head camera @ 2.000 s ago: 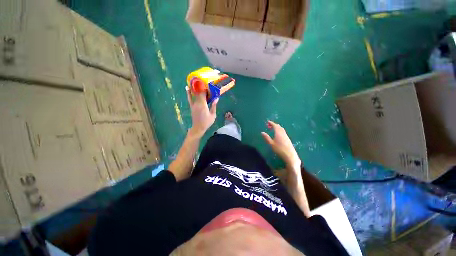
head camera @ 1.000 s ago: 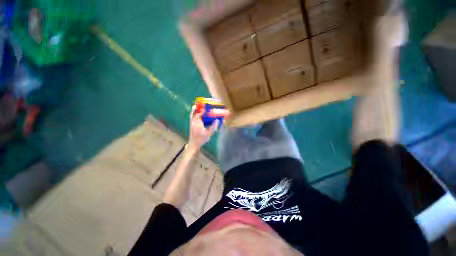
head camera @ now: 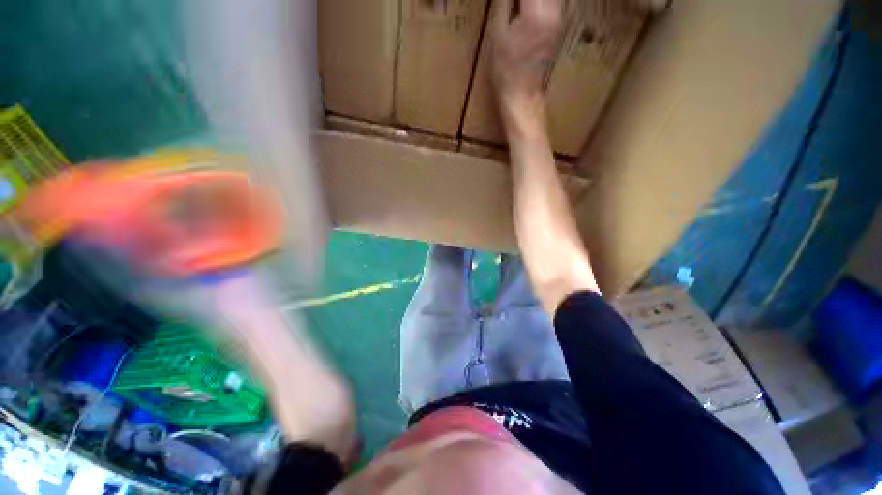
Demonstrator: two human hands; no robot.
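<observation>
My left hand (head camera: pixel 208 295), blurred, holds the orange tape gun (head camera: pixel 198 220) at the left, beside the carton's pale, blurred left flap. The open master carton (head camera: pixel 426 189) stands in front of me with its flaps spread outward. Inner boxes (head camera: pixel 430 72) lie in rows inside it. My right hand (head camera: pixel 527 48) reaches over the near flap onto the inner boxes, near the top edge of the picture. Its fingertips are partly hidden, so whether it grips a box cannot be told.
A yellow crate (head camera: pixel 29 145) is at the far left. A green crate (head camera: pixel 193 377) stands among clutter at lower left. Closed cartons (head camera: pixel 682 343) are at lower right, near a blue bin (head camera: pixel 851 334). A dark cable (head camera: pixel 788 184) runs across the floor at right.
The open carton now fills the upper middle, with its flaps spread. My right hand has moved from its right side onto the inner boxes. My left hand has swung left with the tape gun.
</observation>
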